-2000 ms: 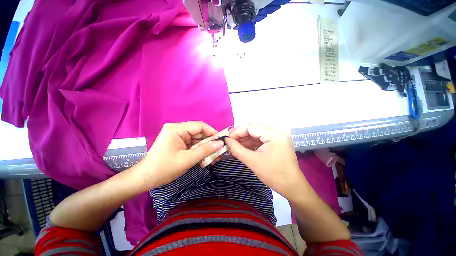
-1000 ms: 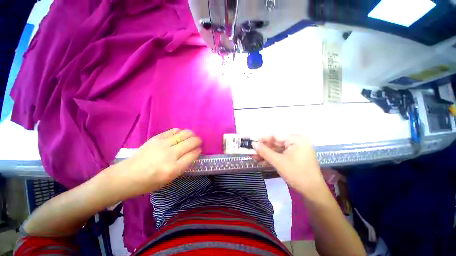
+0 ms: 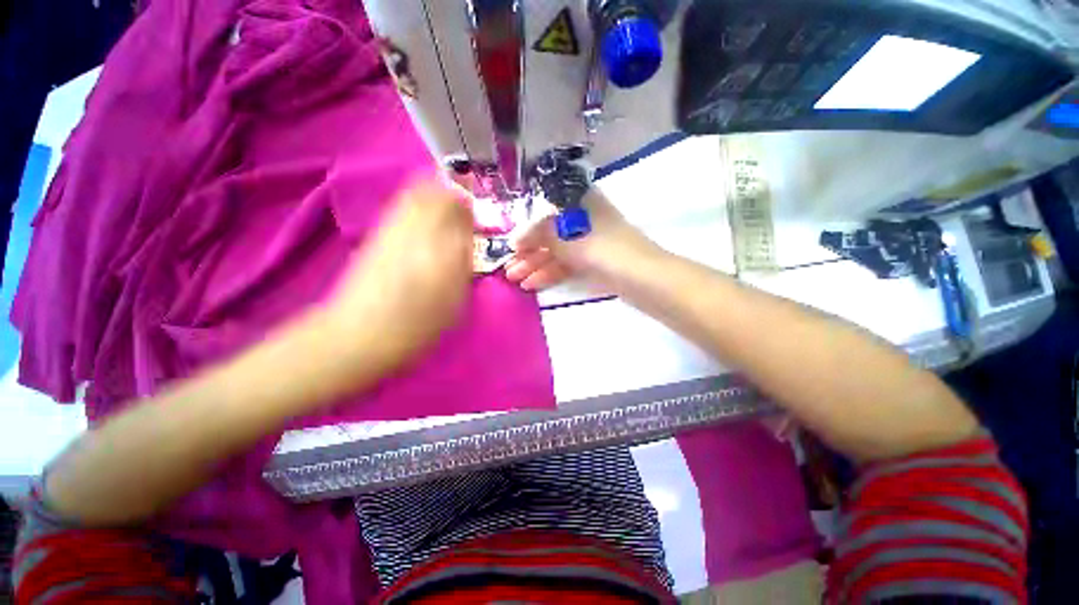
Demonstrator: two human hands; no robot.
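Note:
Magenta cloth (image 3: 473, 366) lies on the white table, its flat part under and in front of the needle area and its folds heaped to the left. A small pale label with a dark piece (image 3: 491, 251) sits between my hands close to the presser foot (image 3: 495, 215). My left hand (image 3: 420, 260) is blurred over the cloth just left of the label; its fingertips are unclear. My right hand (image 3: 562, 251) is at the label's right side, fingers bent, partly behind the blue knob (image 3: 574, 223); whether it grips the label is unclear.
The sewing machine head (image 3: 544, 83) and its control panel (image 3: 805, 83) stand above. A printed strip (image 3: 750, 213), a black-and-white label bundle (image 3: 882, 248) and a grey-white box (image 3: 1003, 266) lie right. A measuring tape (image 3: 532, 437) runs along the front edge.
Both hands have moved from the table's front edge up to the needle area. The label is now near the presser foot. The machine head shows larger and lower in view.

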